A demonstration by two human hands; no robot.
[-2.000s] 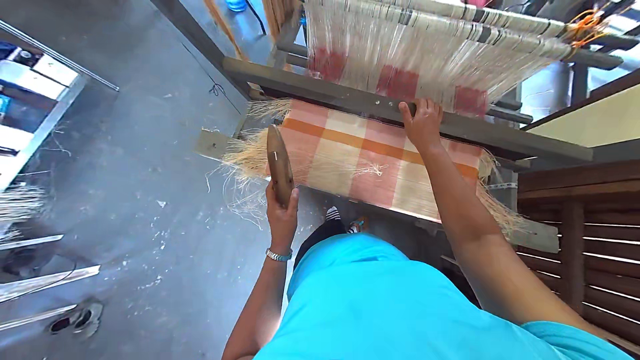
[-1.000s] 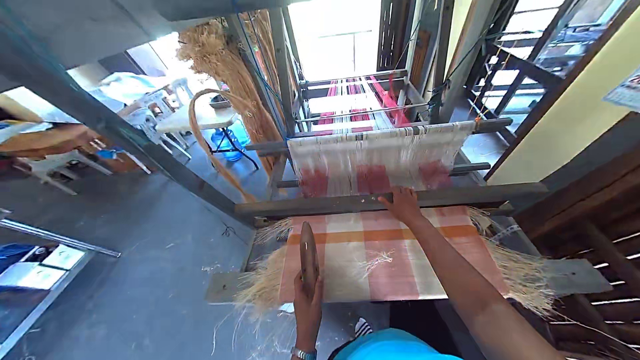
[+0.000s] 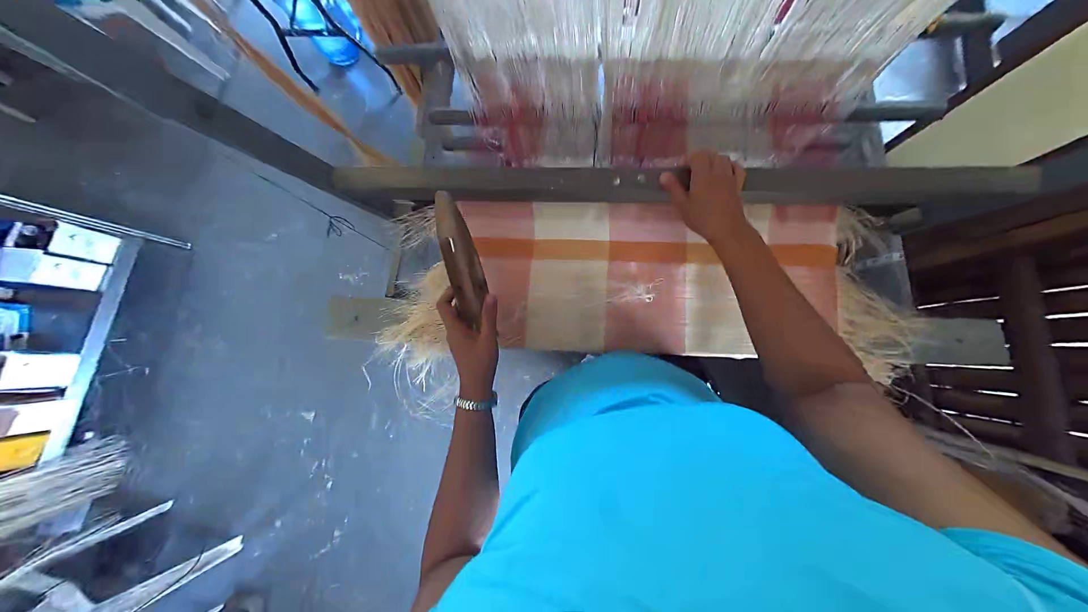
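Observation:
My left hand grips the lower end of a wooden boat shuttle, which points up and slightly left over the left edge of the woven cloth. The cloth has pink and cream checks with an orange stripe, and a small tangle of loose thread lies on it. With its fingers over the top edge, my right hand holds the wooden beater bar of the loom, right of its middle. Beyond the bar stretch pale and red warp threads.
Straw-coloured weft ends fringe both cloth sides. A loom side beam runs at upper left. At far left stands a shelf with boxes, bundled fibres below it. A slatted wooden structure is at the right.
The view has tilted up and then back down. Both hands keep their holds, the left on the shuttle and the right on the beater bar.

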